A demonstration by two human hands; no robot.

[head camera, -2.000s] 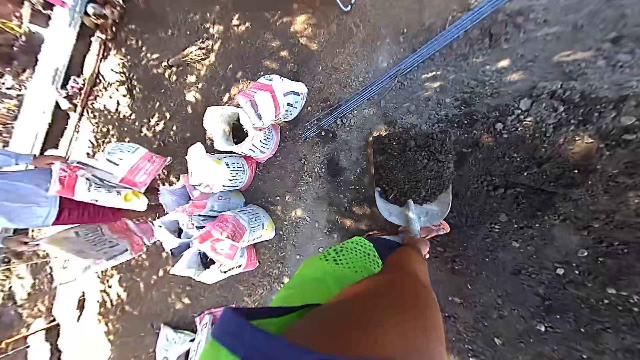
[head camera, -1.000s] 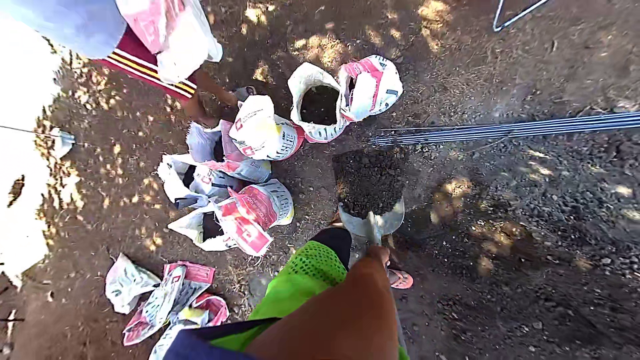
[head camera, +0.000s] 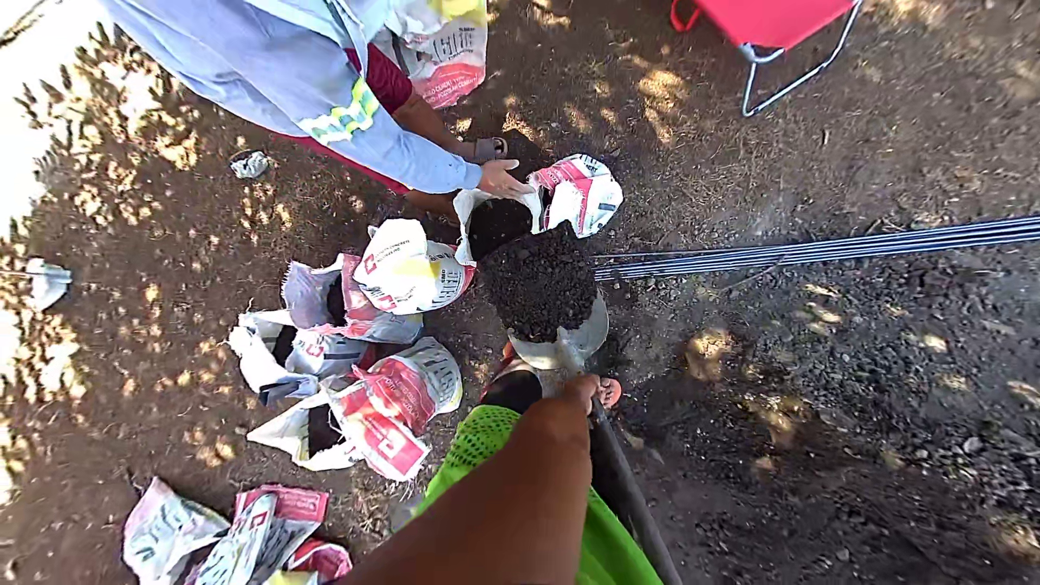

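My left hand (head camera: pixel 583 392) grips the shaft of a shovel (head camera: pixel 642 520) close to its metal blade (head camera: pixel 589 329). Dark, crumbly soil (head camera: pixel 540 284) is heaped on the blade, whose front lies at the mouth of an open woven sack (head camera: pixel 465 219) with dark material inside. A co-worker's hand (head camera: pixel 502 179) touches the rim of that sack. Beside it stands a red and white sack (head camera: pixel 589 195). Several more filled sacks, among them a white one (head camera: pixel 398 264) and a red one (head camera: pixel 406 390), stand left of the shovel. My right hand is out of view.
The co-worker in a blue long-sleeved shirt (head camera: pixel 268 81) bends in from the upper left. A bundle of thin metal bars (head camera: pixel 812 250) lies on the ground at right. Loose empty sacks (head camera: pixel 260 528) lie lower left. A red seat with a metal frame (head camera: pixel 780 20) stands at the top.
The loaded blade has come up to the open sack. The co-worker, whose legs were beside the sacks a second ago, now leans over with a hand at the sack's rim.
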